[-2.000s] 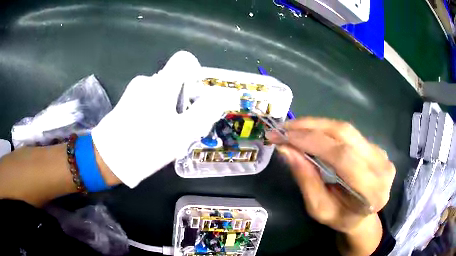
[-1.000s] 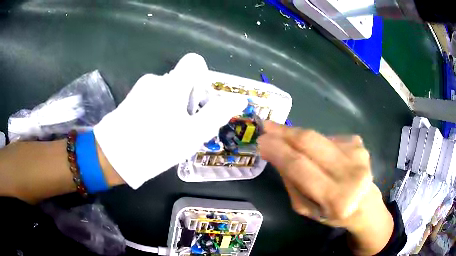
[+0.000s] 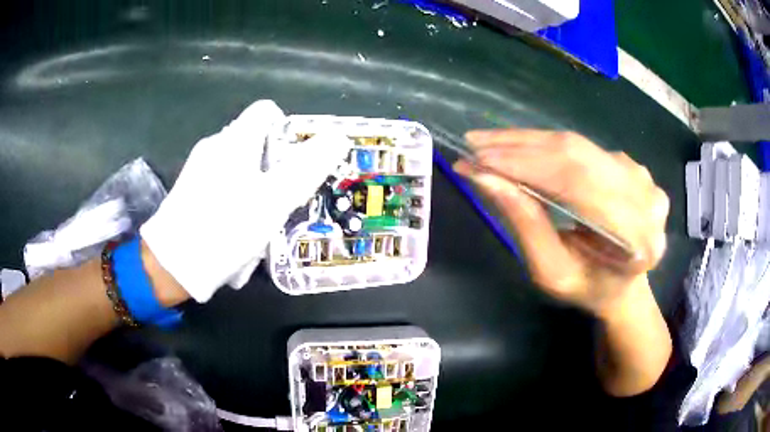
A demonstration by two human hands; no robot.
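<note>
An open power strip housing (image 3: 350, 278) lies in the middle of the view with its insides facing up. Its green circuit board (image 3: 393, 207) with a yellow block and round capacitors shows, between rows of brass contact strips. My left hand (image 3: 232, 202), in a white glove, holds the housing by its left side, fingers reaching over the inside and hiding part of it. My bare right hand (image 3: 574, 211) holds thin silver tweezers (image 3: 561, 208) to the right of the housing, clear of it. The blue stick (image 3: 485, 207) lies on the bench between housing and right hand.
A second open housing (image 3: 363, 333) with a white cord sits at the bottom edge. Clear plastic bags (image 3: 97, 219) lie at the left. Stacked white units (image 3: 726, 198) stand at the right, with bags below. More white units (image 3: 536, 10) rest on a blue sheet (image 3: 591, 42) at the top right.
My right hand has moved off the housing's insides to the right, and the tweezers show again. The housing and my left hand have shifted left, uncovering more of the board and the blue stick.
</note>
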